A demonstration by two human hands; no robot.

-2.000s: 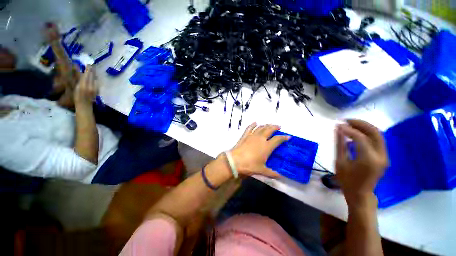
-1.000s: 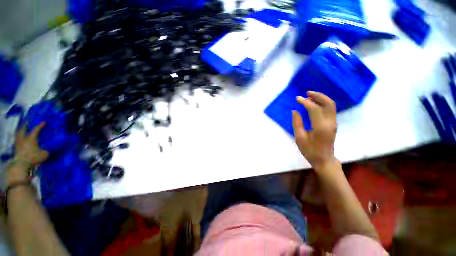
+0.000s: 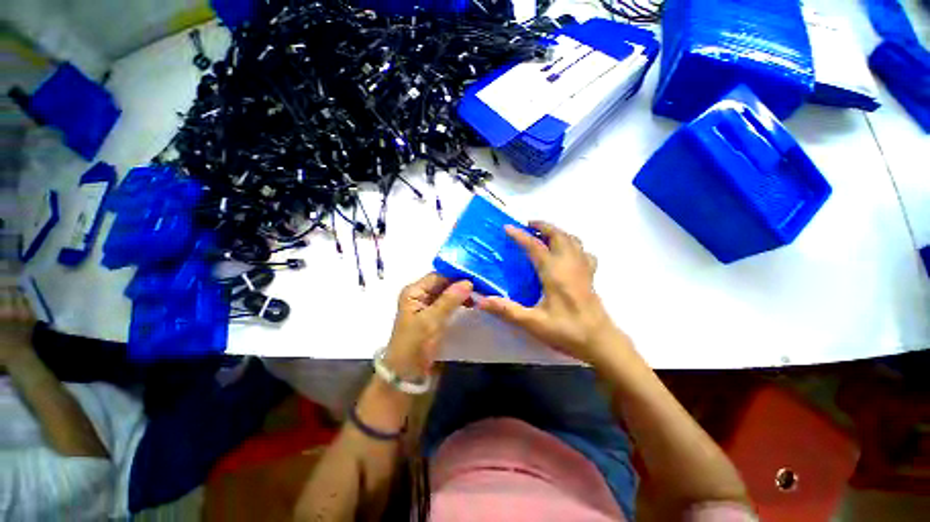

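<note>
A thin blue plastic insert tray (image 3: 487, 248) is held tilted above the table's front edge. My left hand (image 3: 426, 321) pinches its lower left corner between thumb and fingers. My right hand (image 3: 564, 291) grips its right side, thumb below and fingers over the face. No cable shows in the tray. A nested stack of empty trays (image 3: 734, 175) stands to the right. A large loose pile of black cables (image 3: 316, 112) lies at the back left, some plug ends pointing toward me.
Filled blue trays (image 3: 178, 306) overlap at the left, with coiled cables (image 3: 267, 308) sticking out. Flat printed cards (image 3: 556, 87) lie behind my hands. A larger tray stack (image 3: 732, 51) is at the back right. Another person's arm (image 3: 51, 393) is at far left. A red stool (image 3: 795, 459) is below right.
The view has turned. My left hand has come back from the filled trays at the left, and my right hand has left the tray stack. Both now hold one tray in front of me.
</note>
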